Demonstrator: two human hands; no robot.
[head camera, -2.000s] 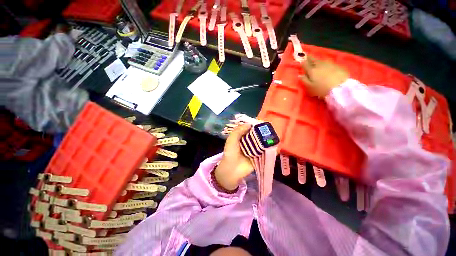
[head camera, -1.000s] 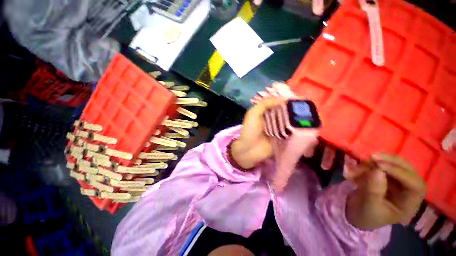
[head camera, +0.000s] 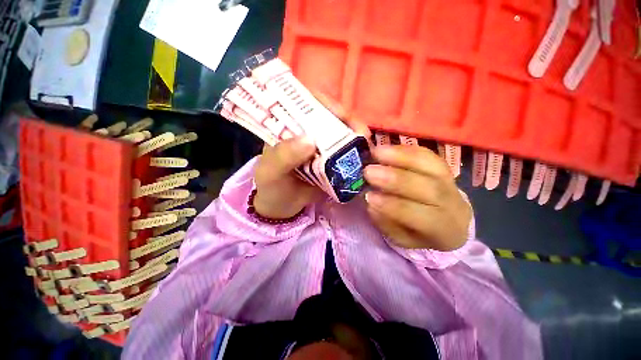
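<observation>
My left hand (head camera: 282, 179) holds a stack of pink-strap smartwatches in front of my chest. The straps (head camera: 292, 98) fan up and to the left. The front watch screen (head camera: 346, 167) is lit, with a QR code above a green button, and faces up. My right hand (head camera: 416, 197) is at the right edge of this watch, fingers bent and fingertips at the case. Its fingers hide the right edge of the watch; whether they grip it, I cannot tell.
A red tray (head camera: 457, 77) lies beyond my hands, with pink straps (head camera: 555, 39) on it and more hanging below its near edge. Another red tray stack (head camera: 77, 190) with beige-strap watches (head camera: 91, 285) is at left. Paper (head camera: 197, 27) and a clipboard (head camera: 69, 74) lie on the bench.
My right hand has come from the right-hand tray to the watch stack. The stack is turned, its straps now fanning up and left. The view has shifted, with the red tray now straight ahead.
</observation>
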